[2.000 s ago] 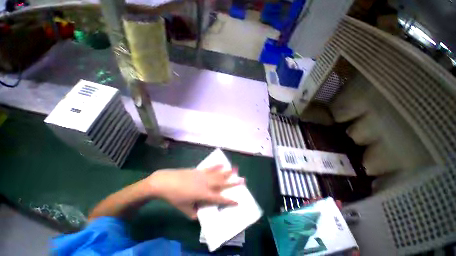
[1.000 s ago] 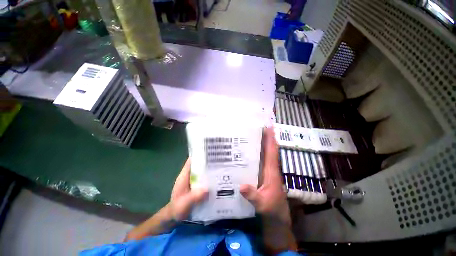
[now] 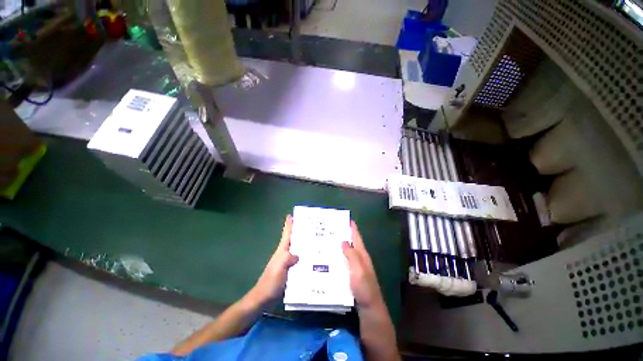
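Note:
A small stack of white flat packs [image 3: 319, 247] with black print lies between my two hands, low over the green bench top [image 3: 240, 225]. My left hand [image 3: 276, 271] grips its left side, thumb on the top face. My right hand [image 3: 361, 271] grips its right side, thumb also on top. The lower packs' edges show slightly at the near end. A tall finished stack [image 3: 151, 144] with grey-striped sides stands apart at the left.
White packs [image 3: 451, 199] lie end to end across the rollers [image 3: 441, 236] at right, by the tunnel housing [image 3: 606, 282] and its beige flaps. A black-levered clamp [image 3: 502, 310] is beside them. A post [image 3: 224, 141] with a yellow roll [image 3: 204, 42] rises behind the bench near a white board [image 3: 317, 127].
My left hand first pressed on a tilted pack, and a green-printed pack was at the right. Both hands then held packs up close; now they hold the stack lower and farther away.

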